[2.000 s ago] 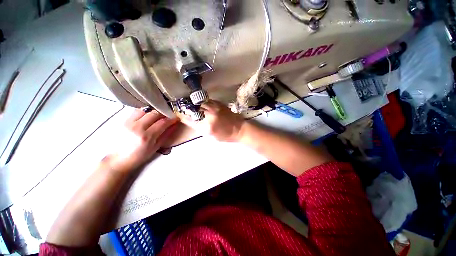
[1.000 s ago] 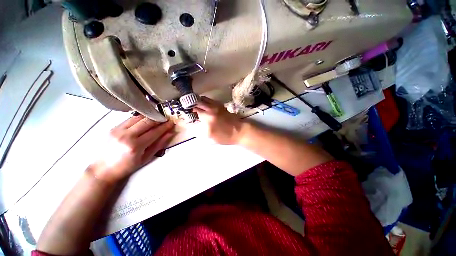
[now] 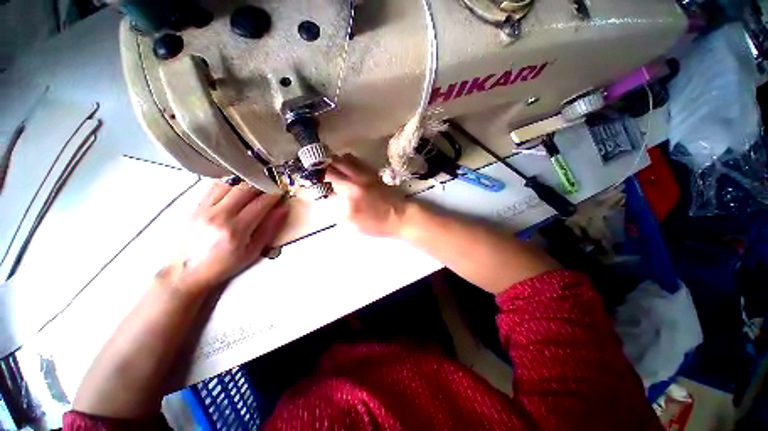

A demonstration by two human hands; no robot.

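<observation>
The cream sewing machine [image 3: 379, 93] with magenta lettering spans the top. My left hand [image 3: 227, 231] lies flat on the white table [image 3: 278, 303], left of the presser foot [image 3: 290, 181], fingertips reaching under the machine head. My right hand [image 3: 362, 198] is just right of the foot, fingers bent beside the knurled knobs. A pale piece [image 3: 299, 217] lies between the hands; its outline is washed out against the table. I cannot tell whether either hand grips it. The needle is too small to make out.
Right of my right hand lie blue snips [image 3: 480, 179], a screwdriver [image 3: 547, 198] and a green-handled tool [image 3: 562, 172]. A beige thread tuft [image 3: 410, 151] hangs on the machine. Dark cords [image 3: 55, 194] lie at the left. A blue crate [image 3: 227, 404] is below the table edge.
The whole view has shifted slightly between frames. Both hands stay beside the presser foot, with only small finger changes. Nothing is visibly taken up or let go.
</observation>
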